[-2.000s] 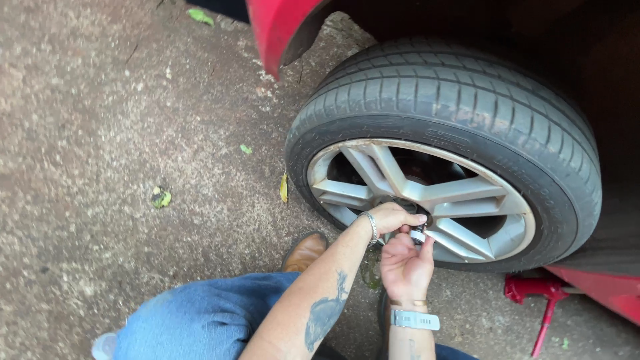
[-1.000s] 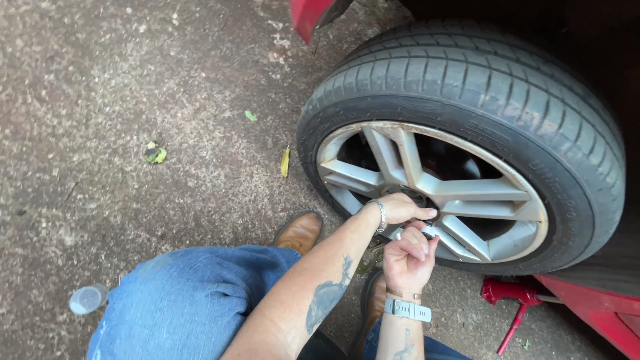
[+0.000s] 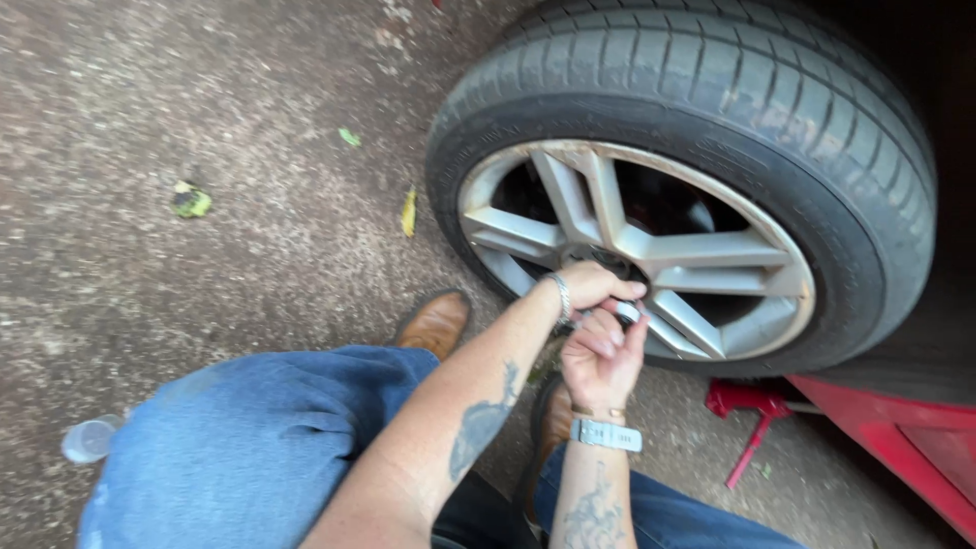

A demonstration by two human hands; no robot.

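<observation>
A car wheel, with a silver alloy rim [image 3: 709, 248] and a black tyre [image 3: 831, 175], stands at the right. My left hand [image 3: 593, 286], with a chain bracelet at its wrist, is at the hub, its thumb stretched toward a small white-and-black round piece [image 3: 627, 311]. Palm up just below, my right hand [image 3: 602, 354] pinches that piece between its fingers; a pale watch is on this wrist. The two hands are close together in front of the lower spokes. The left fingertips are hidden, so what they grip cannot be told.
A red jack [image 3: 747, 400] with a handle stands beneath the red car body [image 3: 907, 442] at the lower right. My brown shoes [image 3: 438, 324] are on rough ground below the wheel. A clear plastic cup [image 3: 90, 440] lies at the far left, and leaves [image 3: 409, 213] lie near the tyre.
Both hands have stayed at the wheel hub around the small piece, with only slight shifts of the fingers. The view has moved toward the wheel.
</observation>
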